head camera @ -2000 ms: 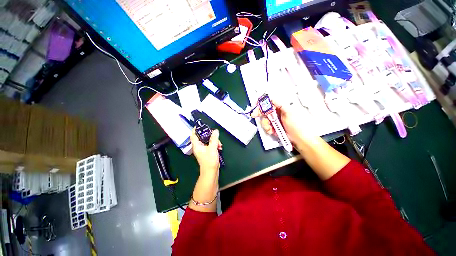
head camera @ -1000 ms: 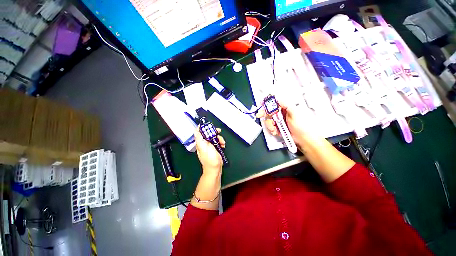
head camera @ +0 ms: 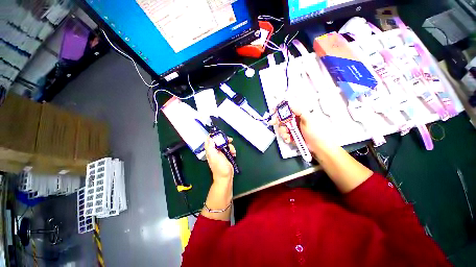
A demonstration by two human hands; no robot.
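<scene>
My left hand [head camera: 220, 159] holds a smartwatch with a black strap [head camera: 219, 138]; its screen is lit and faces up, and the strap hangs toward me. My right hand [head camera: 304, 130] holds a smartwatch with a pale pink strap [head camera: 285, 111], screen lit and up, over the near left edge of the white tray. Another watch with a light strap [head camera: 238, 99] lies on the mat between the hands, beside a white box [head camera: 247, 126]. A white and orange box [head camera: 182, 121] lies beyond my left hand.
White tray [head camera: 334, 128] holds rows of pink-strap watches, with an orange and blue retail box [head camera: 345, 70] on top. A barcode scanner [head camera: 176, 168] lies at the bench's left edge. Two monitors [head camera: 180, 31], white cables and a red-orange device [head camera: 256, 41] stand beyond.
The black watch in my left hand has turned, and its screen, dark with small marks at first, now shows a bright display. My right hand has hardly moved; the view has shifted slightly.
</scene>
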